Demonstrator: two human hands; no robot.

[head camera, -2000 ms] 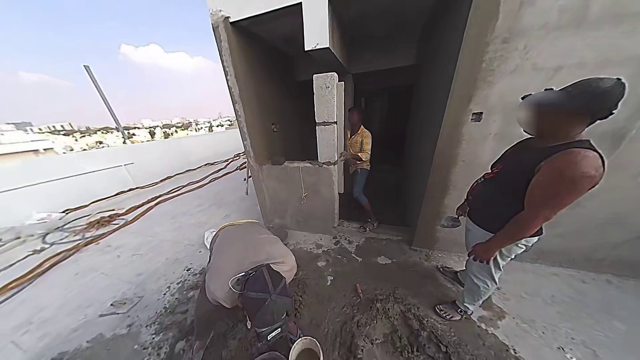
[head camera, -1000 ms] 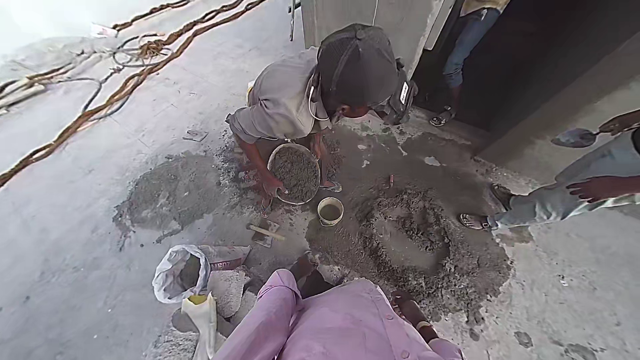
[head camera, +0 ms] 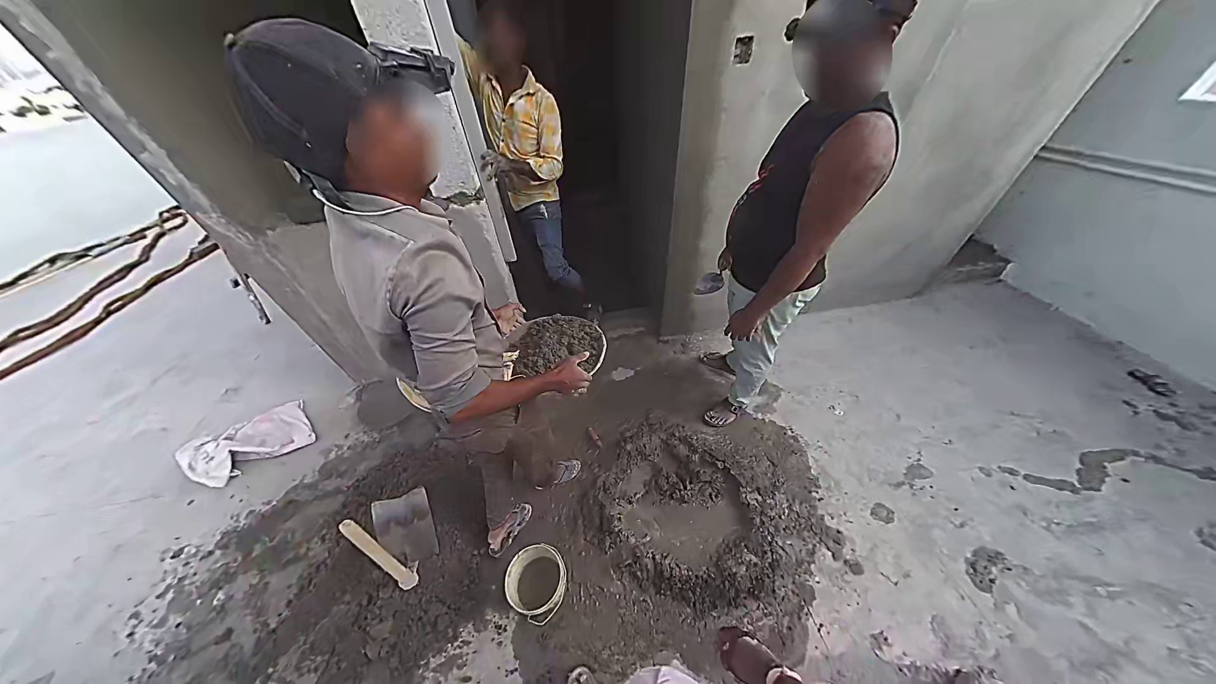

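Observation:
My right hand (head camera: 746,655) shows at the bottom edge, a band at its wrist; its fingers are too unclear to read. Left of it is a bit of my pink shirt (head camera: 662,675). My left hand cannot be made out. Ahead of my right hand lies a ring of wet mortar (head camera: 703,579) with water in its middle. A bucket (head camera: 536,581) of greyish liquid stands to the left. Farther left, a hoe with a metal blade (head camera: 405,525) and wooden handle (head camera: 378,554) lies on the wet floor. A co-worker in a cap holds a pan of mortar (head camera: 559,346) in both hands.
A co-worker in a black vest (head camera: 807,190) stands beyond the mortar ring, a trowel (head camera: 710,283) beside them. Another person in a yellow checked shirt (head camera: 521,138) is in the doorway. A white cloth or sack (head camera: 249,443) lies left; thick ropes (head camera: 114,304) cross the floor.
The capped co-worker, bent over the pan on the floor one second ago, now stands upright holding it. The view has swung up and right. My left hand, seen one second ago, is out of sight.

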